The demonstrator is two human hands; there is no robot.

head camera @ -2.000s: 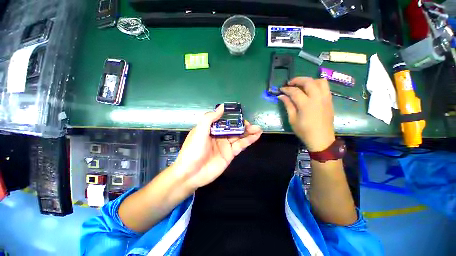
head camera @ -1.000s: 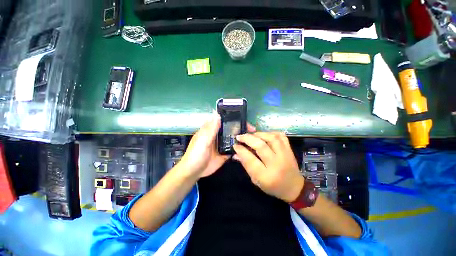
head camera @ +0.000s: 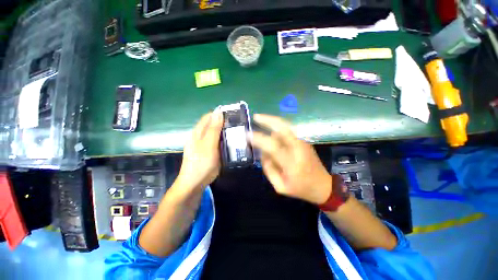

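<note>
A dark mobile phone unit (head camera: 237,136) with a silvery rim is held upright over the bench's front edge. My left hand (head camera: 201,149) is shut on its left side. My right hand (head camera: 292,158) is at the phone's right side, its fingers spread and blurred; whether they touch the phone is not clear. The blue triangular pick (head camera: 288,103) lies on the green bench behind my right hand. The clear cup of tiny screws (head camera: 245,46) stands further back.
A second phone (head camera: 126,108) lies at left, by stacked clear trays (head camera: 41,109). A pen-like tool (head camera: 352,93), purple tube (head camera: 359,76), pale yellow knife (head camera: 370,53), white wipe (head camera: 412,85) and orange screwdriver (head camera: 446,101) lie at right. A yellow-green label (head camera: 207,77) lies mid-bench.
The black frame was taken from the bench and is now no longer seen apart from the phone. My right hand came to the phone, then its fingers opened. The view has shifted slightly.
</note>
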